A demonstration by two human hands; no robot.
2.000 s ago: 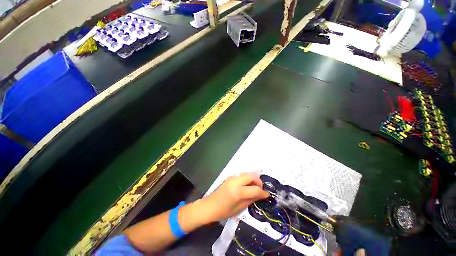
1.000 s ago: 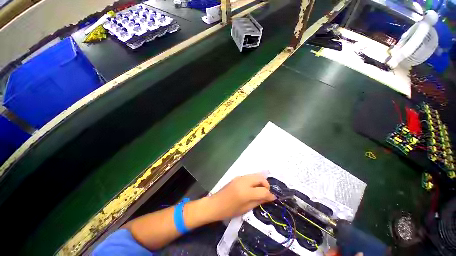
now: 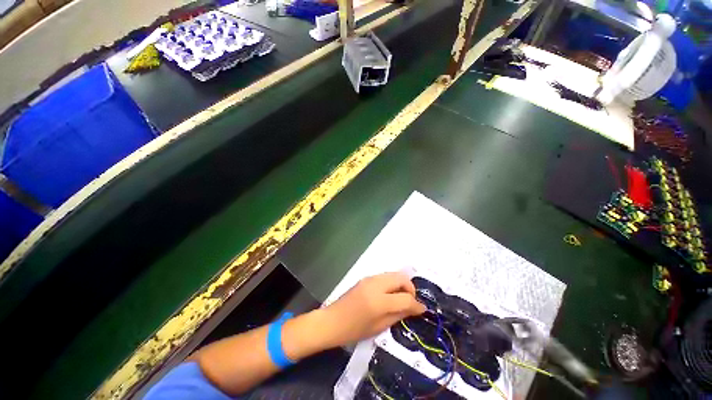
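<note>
My left hand point(image 3: 376, 306), bare with a blue wristband, pinches a thin lead at the upper edge of the black modules point(image 3: 461, 312). The modules lie in rows in a white housing point(image 3: 406, 355). Yellow leads point(image 3: 457, 361) and a dark blue and brownish loop point(image 3: 450, 355) cross them. The housing rests on a white textured sheet point(image 3: 468, 242). A blurred metallic tool front point(image 3: 546, 348) extends over the housing's right side. My right hand is not visible; it is cut off or hidden at the bottom right.
A yellow-cream rail point(image 3: 312, 199) divides the bench from the green belt point(image 3: 195, 203), which carries a pale unit point(image 3: 366, 62). At right are circuit boards point(image 3: 679, 215), a round metallic tangle point(image 3: 627, 351) and a dark round grille point(image 3: 695, 348). A white fan point(image 3: 640, 66) stands behind.
The metallic tool has swung away from the lead at my left fingertips toward the lower right. Its dark blue grip has left view. The pale belt unit has moved slightly nearer. My left hand stays in place.
</note>
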